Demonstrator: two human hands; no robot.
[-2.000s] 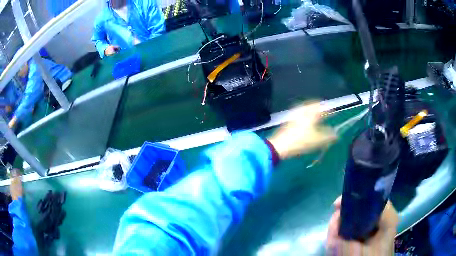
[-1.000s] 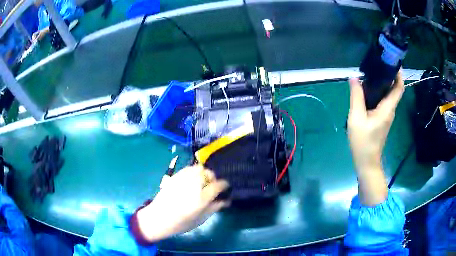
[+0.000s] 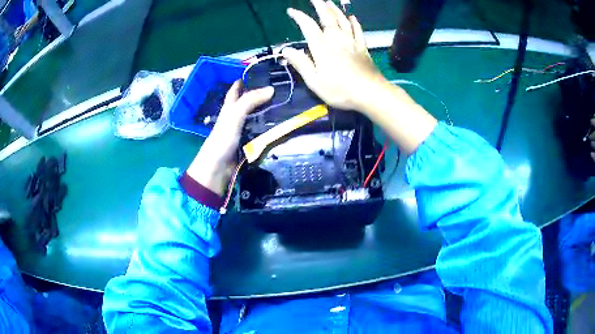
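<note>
The black device housing (image 3: 313,218) lies on the green bench in front of me. The orange-yellow flat cable (image 3: 285,132) runs diagonally across it, above a silvery perforated plate (image 3: 306,171). My left hand (image 3: 225,134) grips the housing's left side, thumb on top. My right hand (image 3: 340,64) is over the far end with its fingers spread; its thumb and palm edge are near a thin white cable (image 3: 291,83). I cannot tell if it touches the cable. A red wire (image 3: 374,167) is at the housing's right side. The electric screwdriver (image 3: 415,32) hangs beyond my right hand.
A blue bin (image 3: 189,98) touches or nearly touches the housing's far left, beside a clear bag (image 3: 140,107) with dark contents. A dark pile (image 3: 47,199) lies far left. Another black unit (image 3: 574,117) with loose wires is at the right. A white rail (image 3: 450,37) runs behind.
My right hand has let go of the screwdriver and moved over the housing's far end. My left hand has moved from the near left corner to the left side. The housing has turned or been repositioned.
</note>
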